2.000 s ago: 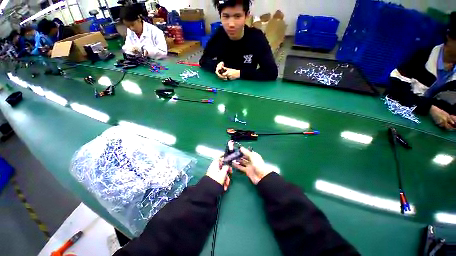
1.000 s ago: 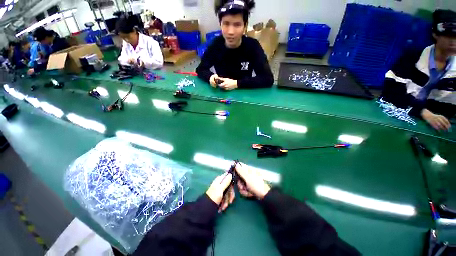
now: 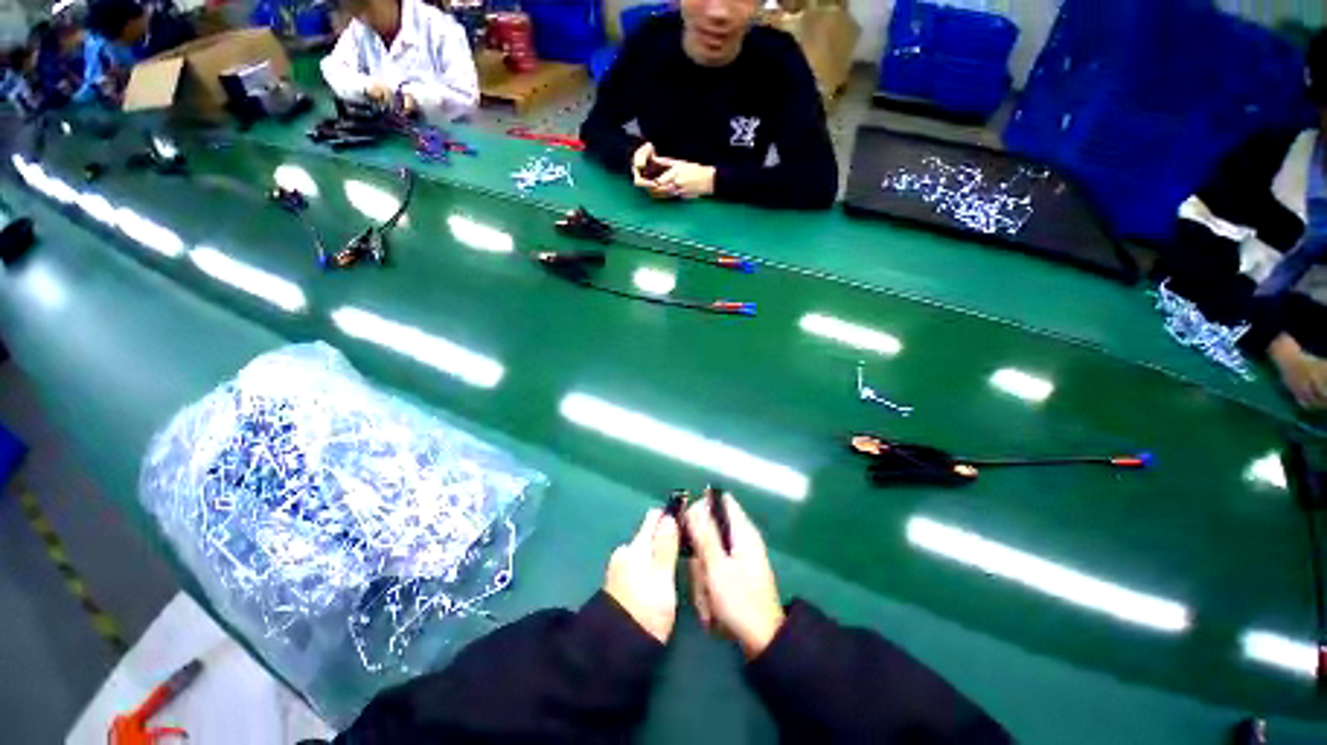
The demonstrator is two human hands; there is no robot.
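My left hand (image 3: 645,574) and my right hand (image 3: 736,572) are close together above the near edge of the green belt. Between them they hold a black clamp (image 3: 680,505), mostly hidden by the fingers. Its black tips show above the fingers. The cable is not visible. A clear plastic bag (image 3: 342,510) full of tangled silver-white wire parts lies to the left of my hands. Another black clamp lead (image 3: 931,463) with orange spots and a red and blue tip lies to the right, beyond my hands.
Loose silver parts (image 3: 878,392) lie mid-belt. More clamp leads (image 3: 640,296) lie further off. A black tray (image 3: 869,197) with silver parts is across the belt. Several people sit opposite; one in black (image 3: 713,117) faces me. An orange tool (image 3: 152,710) rests on the white table at lower left.
The clamp leads and loose parts on the belt have shifted rightward in view. My hands stay together on the black clamp, which now shows as two separated tips. The view has tilted down slightly since one second ago.
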